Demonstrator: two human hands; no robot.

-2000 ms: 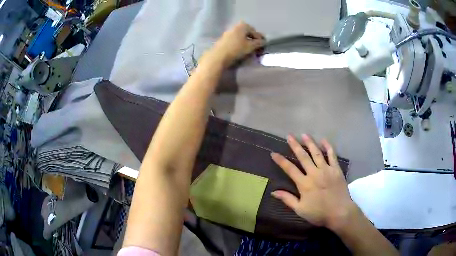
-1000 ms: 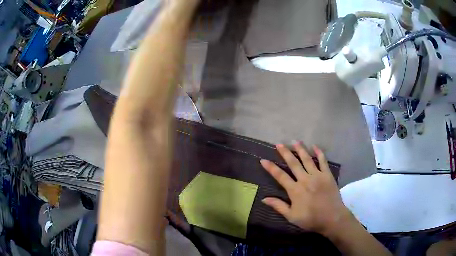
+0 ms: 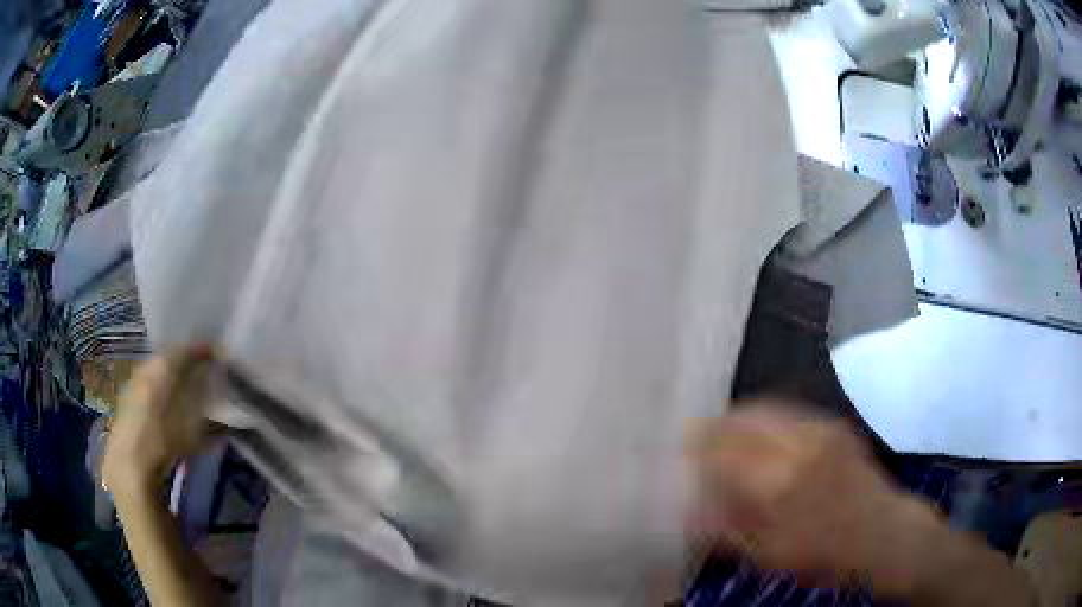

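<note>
A large light grey-beige panel (image 3: 475, 273) spreads across the middle, its near edge hanging towards the lap. My left hand (image 3: 166, 409) is closed on its near left edge. My right hand (image 3: 783, 480), blurred, is at its near right edge and seems to grip the cloth. A dark panel (image 3: 783, 320) shows as a small strip with a stitch line to the right of the light cloth. The yellow-green patch is hidden.
The white sewing machine (image 3: 991, 83) stands at the upper right on a white table (image 3: 949, 391) with a curved front edge. A bundle of cut pieces (image 3: 107, 320) lies at the left. Another machine (image 3: 65, 125) is at the upper left. A person's hand or arm part shows at the lower right edge.
The light panel has been drawn towards me over the dark panel and patch. My left hand has come from the far side to the near left. My right hand has left its flat position.
</note>
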